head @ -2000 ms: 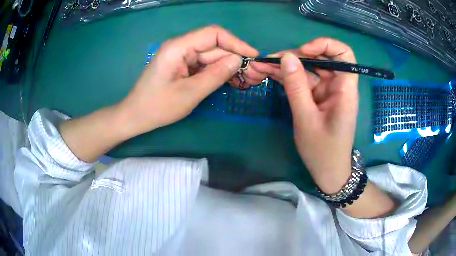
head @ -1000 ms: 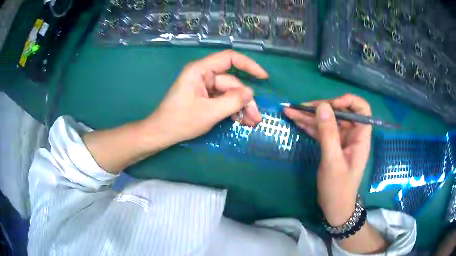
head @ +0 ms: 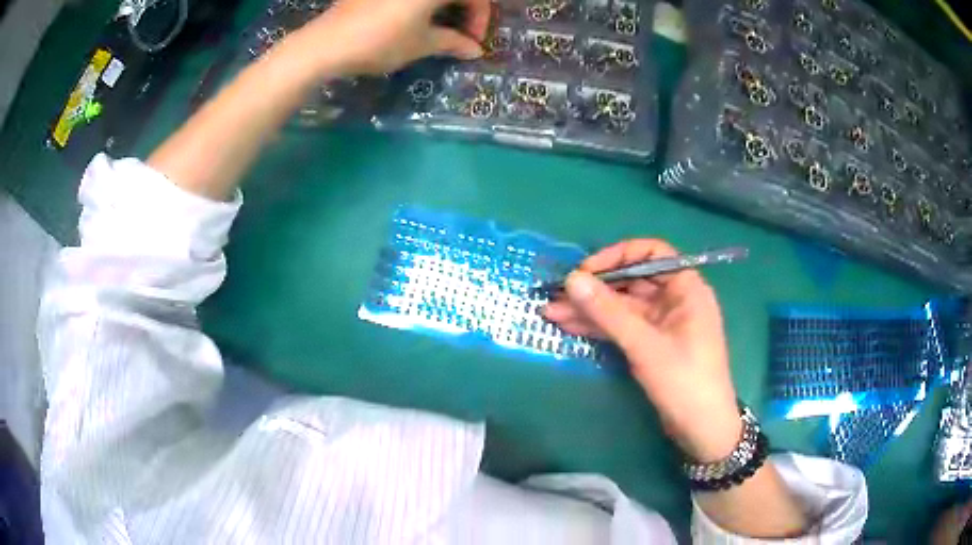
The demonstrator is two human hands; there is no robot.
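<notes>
My right hand (head: 650, 309) holds slim dark tweezers (head: 671, 265), their tip over the right part of the die-cut sheet (head: 469, 293). The sheet is blue with rows of small bright pieces and lies on the green mat. My left hand (head: 410, 32) is over the far component tray (head: 576, 135), its fingertips bent down at the pockets. Whether it holds a small module cannot be told. The clear tray's pockets hold small ring-shaped modules (head: 541, 94).
A second tray of modules (head: 810, 213) stands at the far right. Spare blue die-cut sheets (head: 853, 357) overlap at the right. A black device with a yellow label (head: 80, 101) and a cable (head: 160, 43) are at the far left. A green mat (head: 288, 224) covers the bench.
My left hand has moved from above the sheet, where it pinched a small module, to the far tray. My right hand has moved slightly left and down with the tweezers. The view has shifted.
</notes>
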